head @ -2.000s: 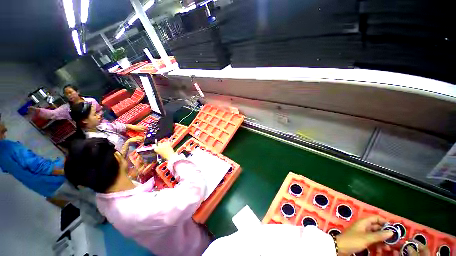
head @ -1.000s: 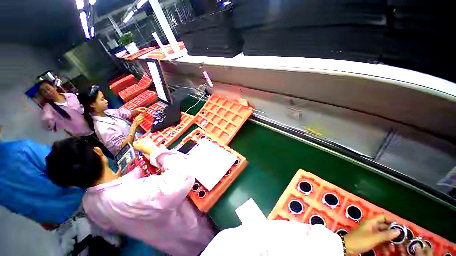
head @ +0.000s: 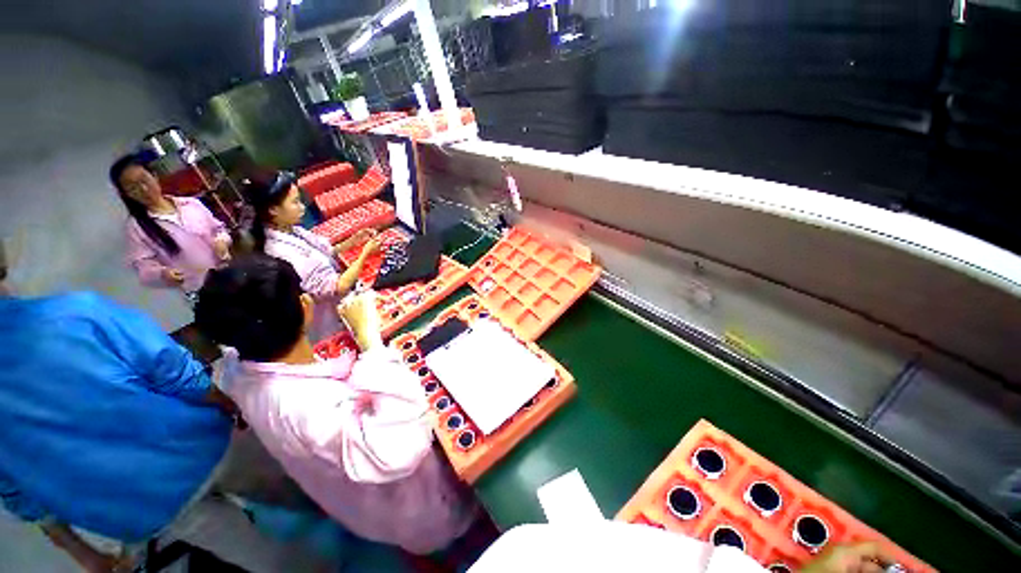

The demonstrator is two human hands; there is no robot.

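Observation:
An orange-red compartment tray [head: 728, 457] lies at the bottom right, cut off by the lower edge. Black-faced round watch heads with silver rims, such as this watch head [head: 764, 497], sit one per pocket. My left hand [head: 856, 557] is over the tray's right part at the bottom edge, mostly cut off. A sliver of a silver-rimmed watch head [head: 893, 567] shows at its fingertips. My right hand is out of the picture. A white card [head: 569, 497] lies left of the tray, beside my white sleeve.
On the left, a person in pink sits beside an orange tray [head: 569, 394] with a white clipboard [head: 490, 375] on it. An empty orange tray [head: 535, 280] leans behind. A person in blue stands far left. A white-edged shelf [head: 784, 202] with black stacks runs above the green bench [head: 627, 386].
The view has swung left and up, so the tray sits lower in the picture. My left hand is now mostly cut off and my right hand has gone out of view.

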